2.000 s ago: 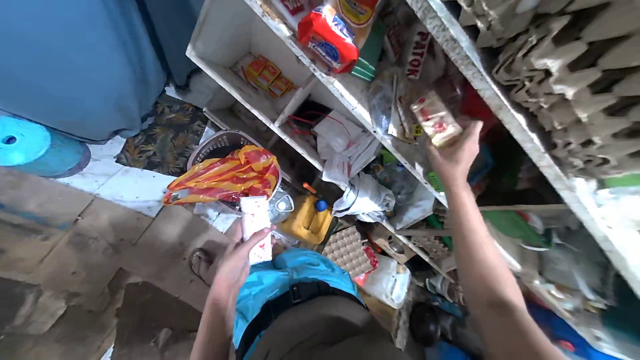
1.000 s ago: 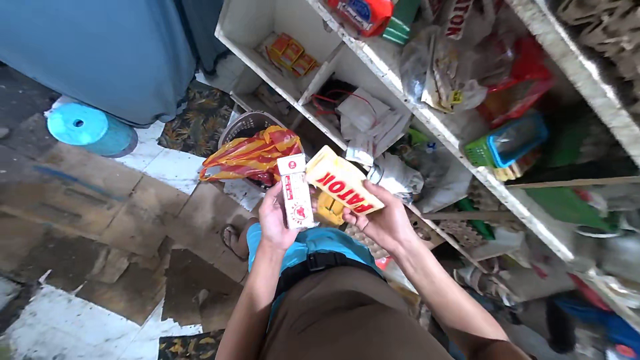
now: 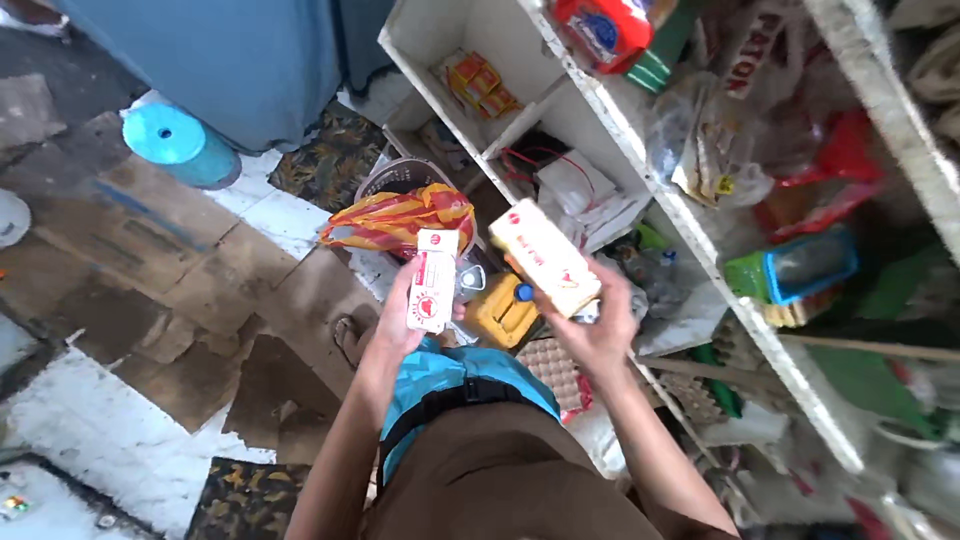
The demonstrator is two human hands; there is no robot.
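Observation:
My left hand grips a slim white carton with red print, held nearly upright before my waist. To its right, my right hand is closed around the lower end of a thicker cream box with red print, tilted and slightly blurred. The two boxes are apart. Behind them are a red and yellow striped plastic bag on a basket and a yellow plastic jug with a blue cap.
A worn white wooden shelf runs diagonally on the right, holding plastic bags, a red packet and a blue-rimmed container. Egg trays lie below. On the cardboard-covered floor stands a turquoise roll near a blue curtain.
Two seconds ago my right hand was at the shelf with its box; it has come back to my front. Since one second ago, the box in it has turned to another face and moved away from the left carton.

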